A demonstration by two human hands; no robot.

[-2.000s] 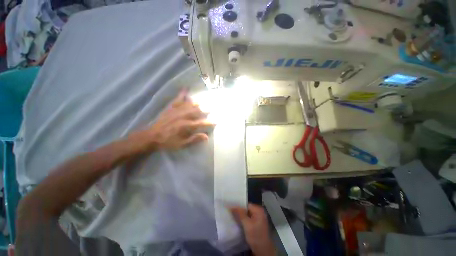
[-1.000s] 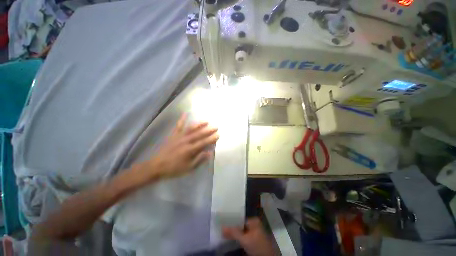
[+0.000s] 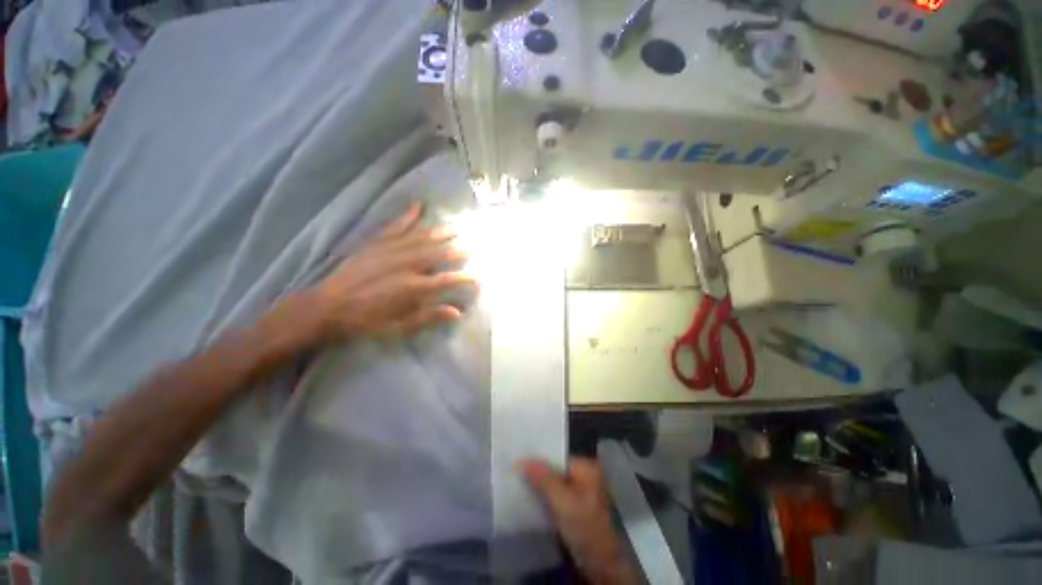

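The light-grey fabric piece [image 3: 240,171] spreads left of the sewing machine [image 3: 686,103] and hangs down over the lap. A flat white band [image 3: 528,389] runs from under the needle area straight down towards me. Lamp glare hides the presser foot and needle. My left hand [image 3: 394,280] lies flat, fingers spread, on the grey fabric just left of the glare. My right hand [image 3: 577,514] holds the lower right edge of the band, thumb on top, below the table edge; its other fingers are partly hidden.
Red-handled scissors [image 3: 713,343] and light-blue thread snips [image 3: 811,354] lie right of the needle. A small white box [image 3: 788,269] stands behind them. A loose white strip [image 3: 642,514] hangs at lower right, near cut grey pieces [image 3: 971,457]. A teal bin [image 3: 34,229] is at left.
Since one second ago, my left hand has moved up towards the needle and the grey fabric has bunched into folds beside it. My right hand has shifted slightly up along the band.
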